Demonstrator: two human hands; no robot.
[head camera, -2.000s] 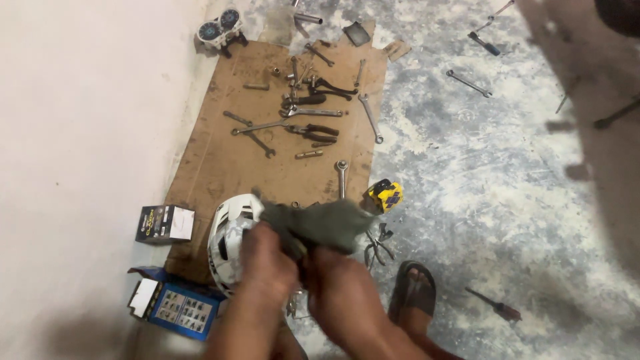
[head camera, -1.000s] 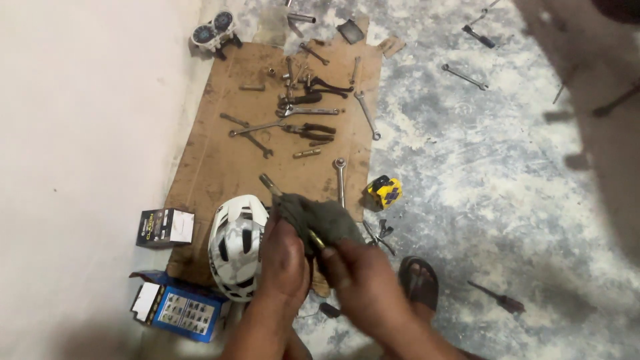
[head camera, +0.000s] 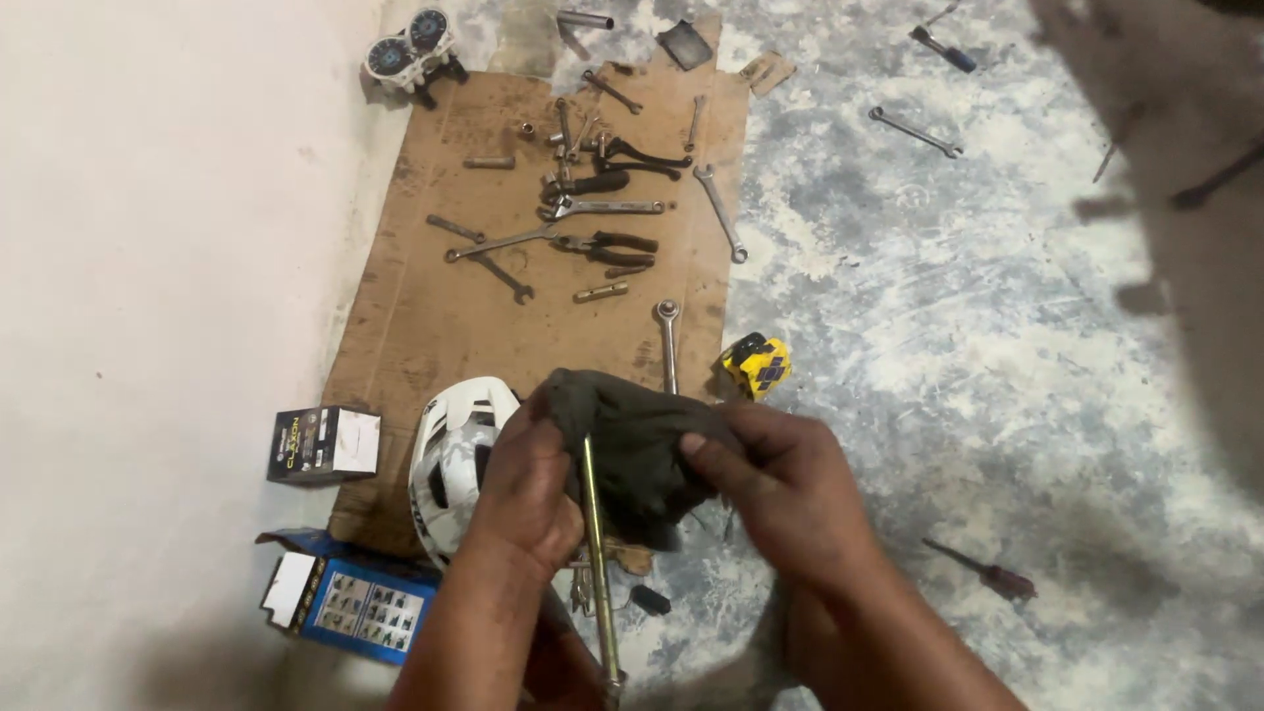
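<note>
A dark grey-green cloth (head camera: 642, 454) is stretched between my two hands. My left hand (head camera: 528, 484) grips its left end, with a long brass-coloured metal rod (head camera: 597, 563) sloping down from beside the fingers; whether the fingers also close on the rod cannot be told. My right hand (head camera: 790, 474) pinches the cloth's right end, thumb on top. Below the hands, left of them, lies a white and grey helmet (head camera: 459, 444). A ratcheting wrench (head camera: 669, 341) lies just beyond the cloth, partly hidden by it.
Pliers (head camera: 607, 245), an adjustable wrench (head camera: 607, 207) and several spanners lie on a cardboard sheet (head camera: 395, 346). Left stand a black box (head camera: 324, 444) and a blue box (head camera: 365, 602) by the wall. A yellow object (head camera: 758, 365) and a screwdriver (head camera: 987, 573) are on the floor at right.
The hands have moved apart, and the cloth, bunched around the rod a second ago, is spread between them. My right hand is off the rod, which now points down toward me.
</note>
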